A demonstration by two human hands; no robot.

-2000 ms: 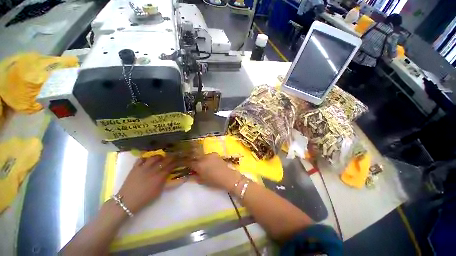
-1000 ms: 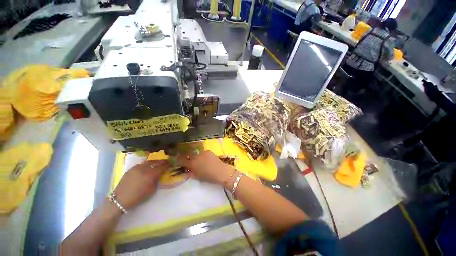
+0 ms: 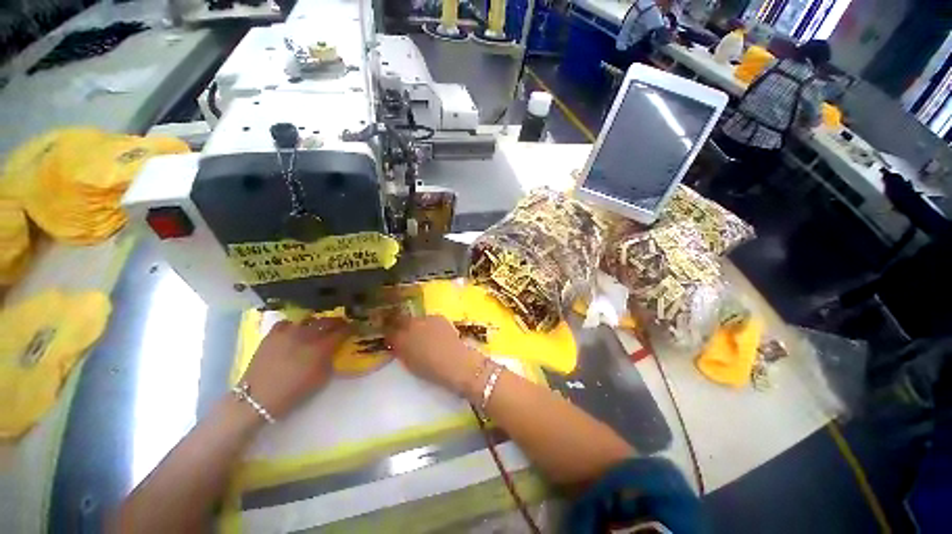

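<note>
A yellow cut piece (image 3: 360, 361) lies under the front of the white sewing machine head (image 3: 290, 198), with a small dark label on it. My left hand (image 3: 295, 360) rests on the left side of the piece, fingers reaching to the edge of the presser area. My right hand (image 3: 430, 349) presses on its right side, fingertips near the presser. The fingertips and clamp are partly hidden and blurred. More yellow fabric (image 3: 538, 342) lies right of my right hand, with dark labels on it beside the wrist. Whether my hands pinch the fabric cannot be told.
Bags of labels (image 3: 543, 250) stand right of the machine, with a tablet (image 3: 652, 141) leaning behind. Stacked yellow pieces (image 3: 89, 193) lie at the left. A white scrap (image 3: 605, 302) and orange-yellow fabric (image 3: 731, 353) lie at the right. A cord (image 3: 679, 422) crosses the table. People work behind.
Both hands and the yellow piece under them have moved slightly inward toward the machine. The camera view has shifted since the oldest frame.
</note>
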